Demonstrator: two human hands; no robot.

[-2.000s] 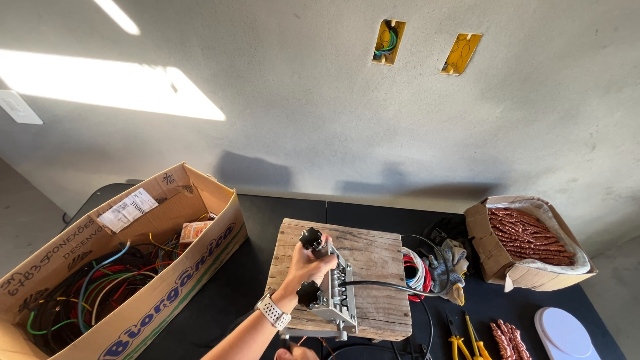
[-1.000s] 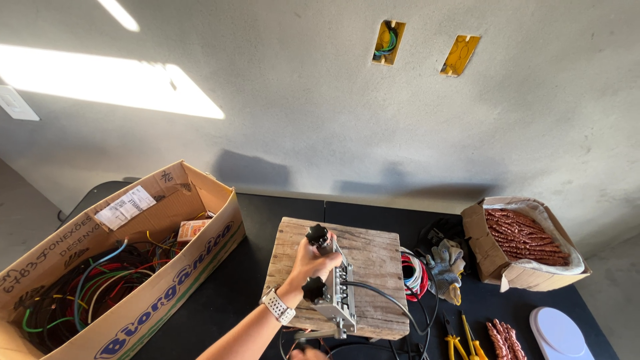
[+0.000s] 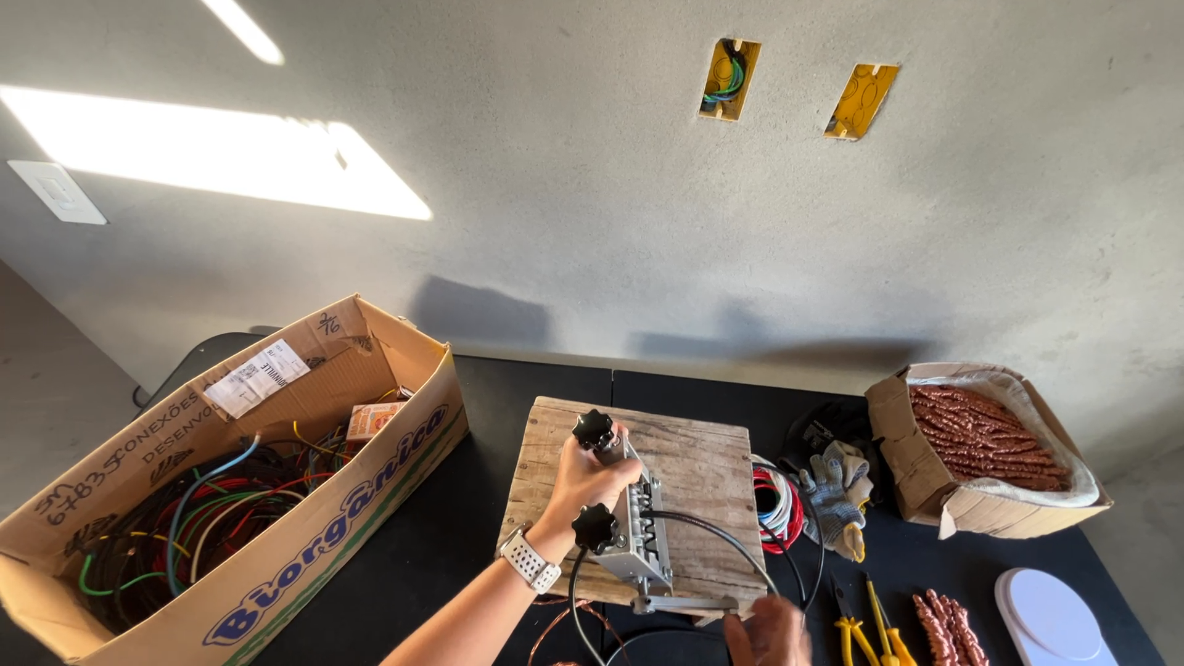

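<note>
A metal wire-stripping machine [image 3: 638, 518] with black star knobs stands on a wooden block [image 3: 698, 444]. My left hand [image 3: 592, 476], with a white watch band at the wrist, grips the machine's body between the two knobs. A black cable [image 3: 717, 527] runs through the machine, out to its right and left. My right hand [image 3: 770, 634] is at the bottom edge, blurred, beside the end of the machine's crank arm [image 3: 684, 604]; whether its fingers close on the crank handle is hard to tell. Bare copper wire [image 3: 555, 629] lies below the block.
A cardboard box of coloured wires [image 3: 342, 536] is at left. To the right are red and white wire coils [image 3: 782, 509], work gloves [image 3: 837, 490], a box of twisted copper [image 3: 985, 439], yellow-handled pliers [image 3: 856, 638], copper bundles [image 3: 948, 629] and a white round-topped device [image 3: 1050, 615].
My right hand has moved rightward from below the machine, and the crank arm now points right. My left hand stays on the machine.
</note>
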